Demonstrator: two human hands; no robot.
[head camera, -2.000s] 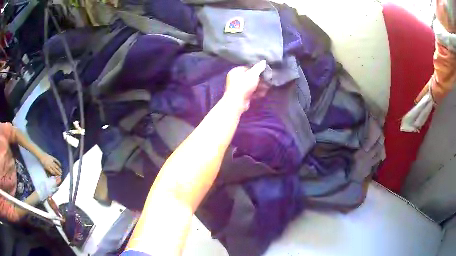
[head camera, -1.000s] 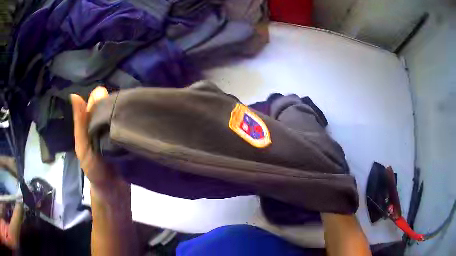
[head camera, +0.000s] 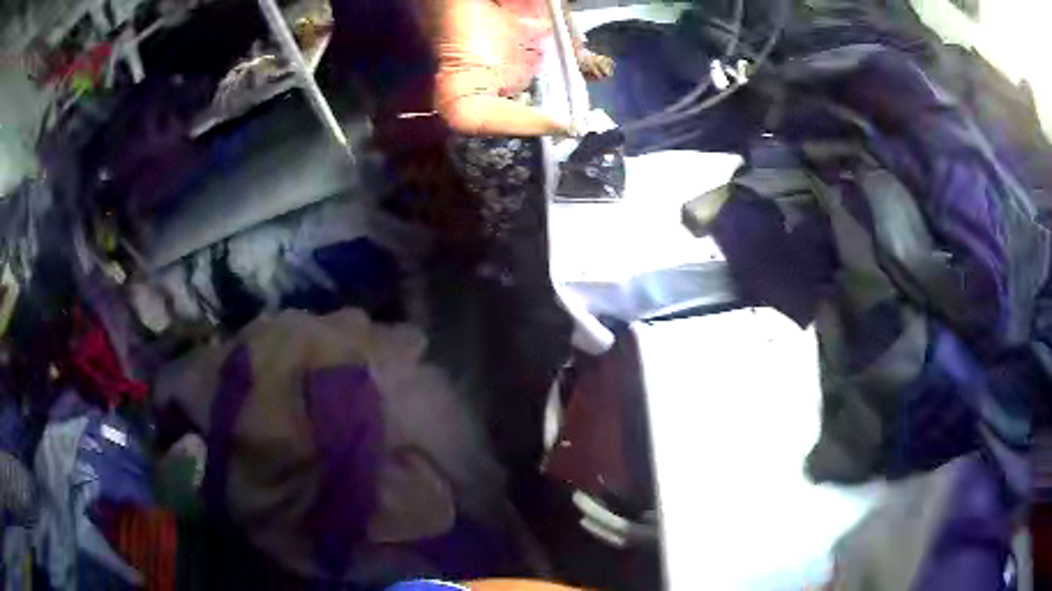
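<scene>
A large heap of grey and purple garments (head camera: 877, 266) lies on the white table (head camera: 738, 404) at the right. A blurred grey-purple cloth (head camera: 952, 531) is at the bottom right corner, over the table; what holds it, if anything, is not visible. A beige-grey and purple heap of cloth (head camera: 277, 450) lies low at the left. A sliver of blue sleeve and bare forearm shows at the bottom edge. Neither my left hand nor my right hand is in the picture.
Another person (head camera: 496, 69) sits beyond the table at the top, one arm reaching to a dark machine part (head camera: 592, 173). Mixed coloured cloth (head camera: 87, 462) is piled at the far left. A brown panel (head camera: 606, 427) stands beside the table's left edge.
The view has swung left. Both my hands and the badged garment stretched between them have left the picture; the iron is out of view. The low cloth heap at left has come into view.
</scene>
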